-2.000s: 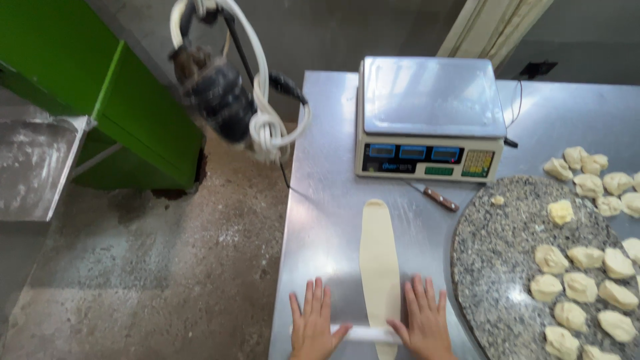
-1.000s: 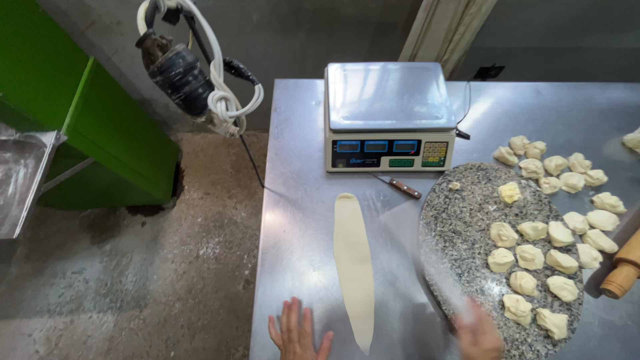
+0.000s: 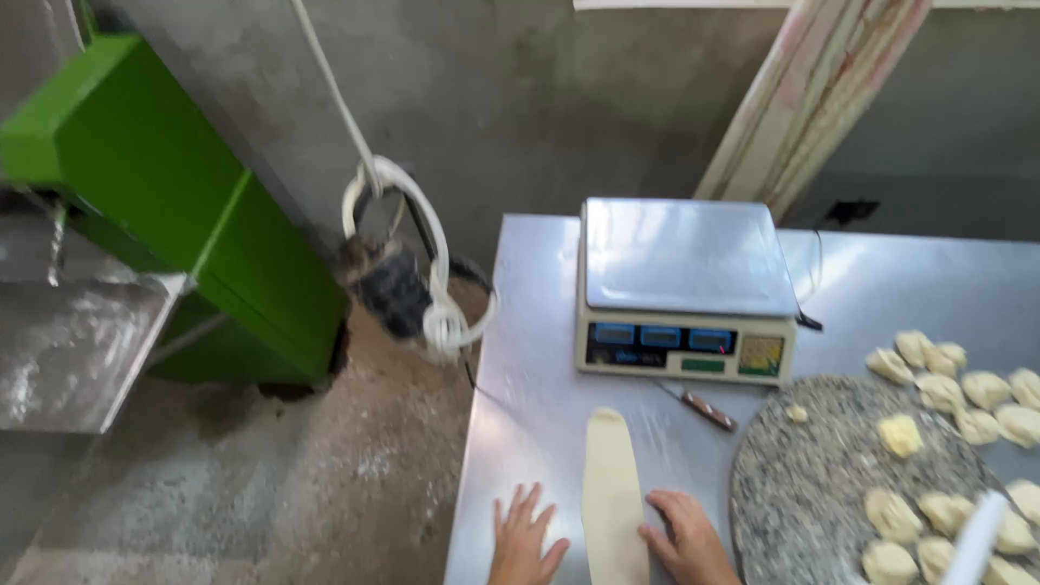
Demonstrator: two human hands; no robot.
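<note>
A long flat strip of dough [image 3: 613, 496] lies on the stainless steel table, its narrow folded end toward the scale. My left hand [image 3: 524, 540] rests on the steel just left of the strip, fingers spread, holding nothing. On the other side, my right hand [image 3: 686, 536] touches or nearly touches the strip's right edge with thumb and fingertips apart. A white rod [image 3: 975, 540], blurred, lies over dough pieces [image 3: 890, 513] on the round granite slab [image 3: 780, 487]. A lump of butter-like fat [image 3: 900, 436] sits on the slab.
A digital scale [image 3: 686, 260] stands beyond the strip, with a wooden-handled knife [image 3: 708, 411] before it. More dough pieces [image 3: 985, 390] lie at the right. A cable with a dark connector [image 3: 394, 288] hangs beside the table's left edge [image 3: 475, 422]. A green machine [image 3: 187, 211] stands farther left.
Two seconds ago both hands were at the white rod across the strip. One second ago my right hand was over the slab; now it is beside the strip, and the rod lies on the slab.
</note>
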